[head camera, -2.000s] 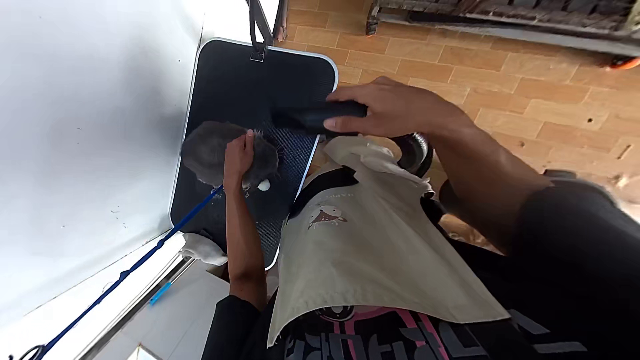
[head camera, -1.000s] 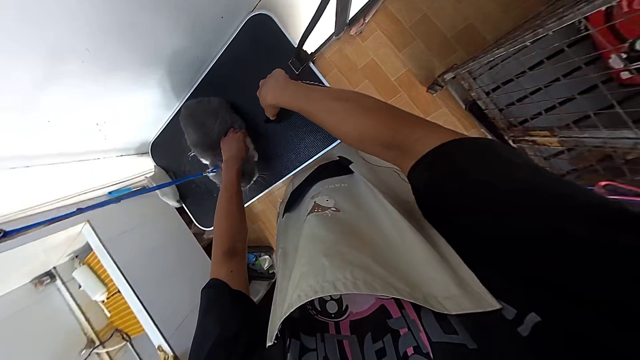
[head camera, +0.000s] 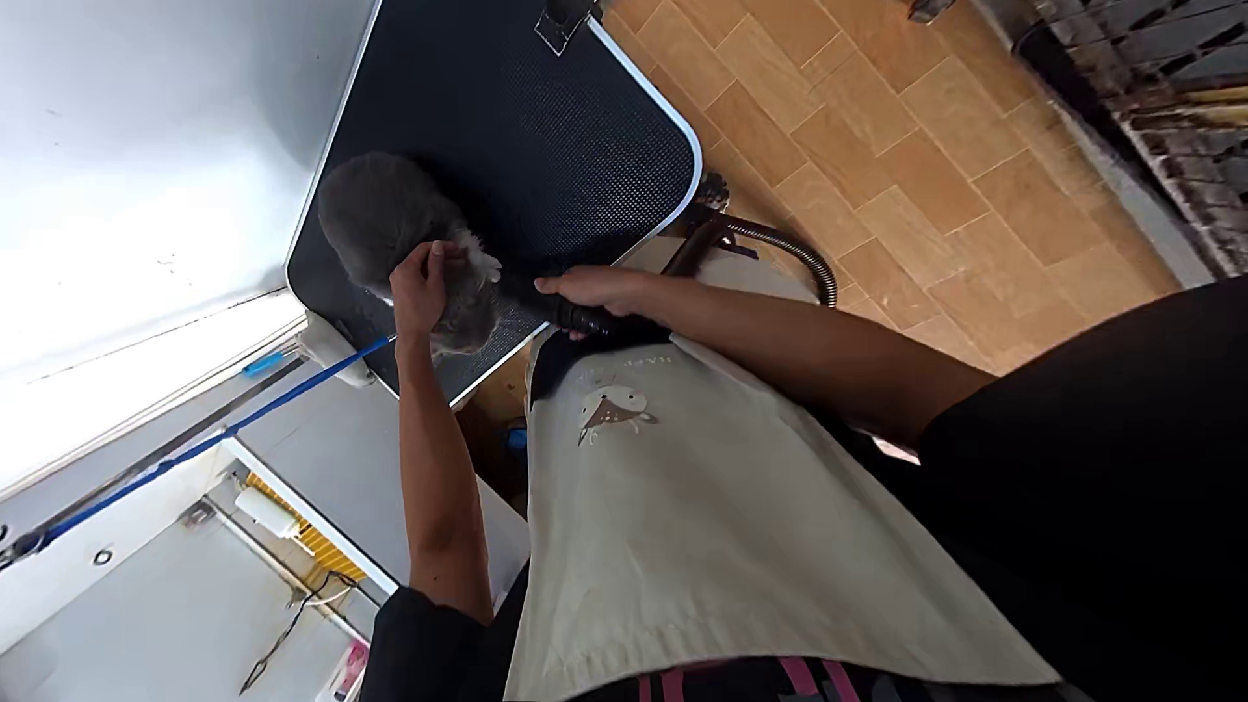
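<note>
A grey, long-furred animal, seemingly a cat (head camera: 375, 210), is on the black textured top of a grooming table (head camera: 585, 127). My left hand (head camera: 421, 285) grips its fur near the front of the body; the fingertips are pinched together. In my right hand (head camera: 590, 291) is the black nozzle of a dryer hose (head camera: 580, 317), pointing at the animal's pale, ruffled fur. The ribbed hose (head camera: 795, 252) runs behind my right forearm. A blue leash (head camera: 292, 392) stretches from the animal to the lower left.
A white wall (head camera: 146, 146) borders the table on the left. A black clamp (head camera: 561, 24) sits at the table's far edge. Tiled floor (head camera: 877, 146) lies to the right, with a wire cage (head camera: 1194, 136) beyond. Below left is a white cabinet (head camera: 312, 487) with an open compartment.
My right hand, farther from the animal one second ago, is now close to it with the nozzle. My left hand stays on the animal. The view has shifted strongly.
</note>
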